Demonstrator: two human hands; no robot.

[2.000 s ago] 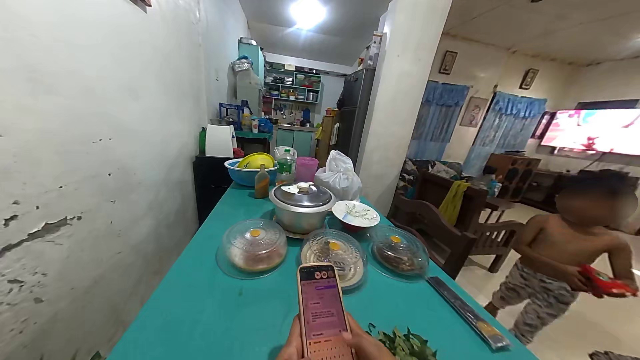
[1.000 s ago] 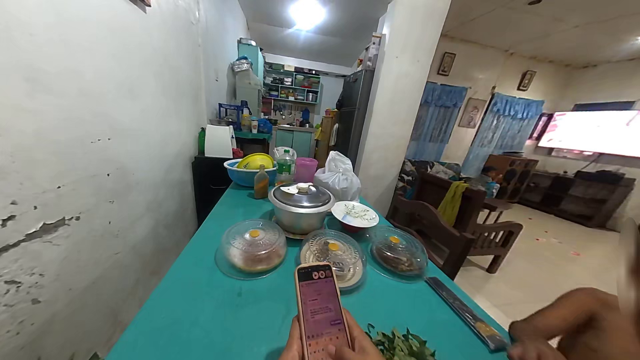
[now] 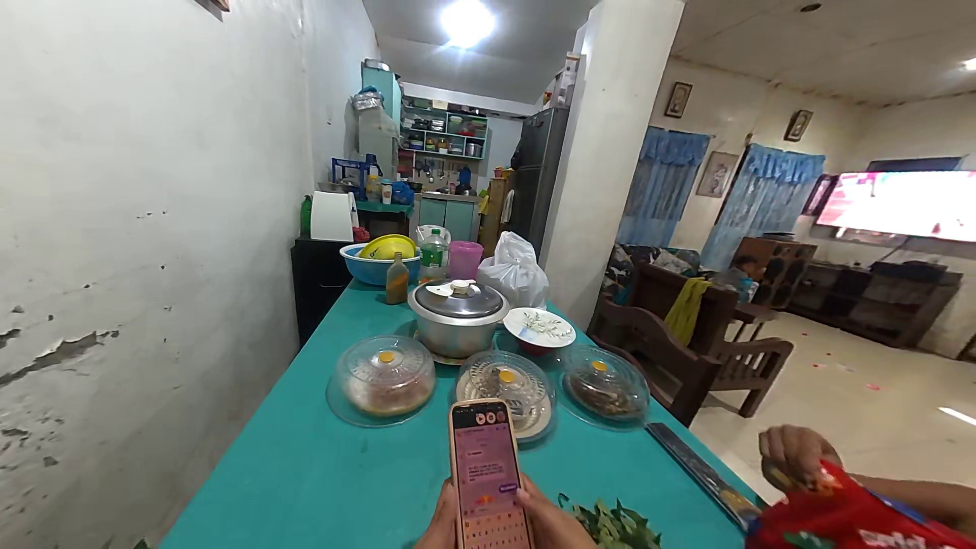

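Note:
My left hand and my right hand hold a smartphone upright between them above the teal table; my right thumb lies at the right edge of its screen. The screen shows a chat with a keyboard. Beyond the phone stand three plates under clear plastic covers: one at the left, one in the middle, partly behind the phone, and one at the right. Green leaves lie right of my right hand. A lidded metal pot stands behind the covers, beside a white plate on a red bowl.
At the right, another person's hand is at a red packet. A long flat dark item lies along the table's right edge. Farther back are a glass bottle, a blue basin and a white plastic bag. Wooden chairs stand right.
The other person has come from beyond the table's right side to its near right corner, where a hand and the red packet now show. My hands still hold the phone.

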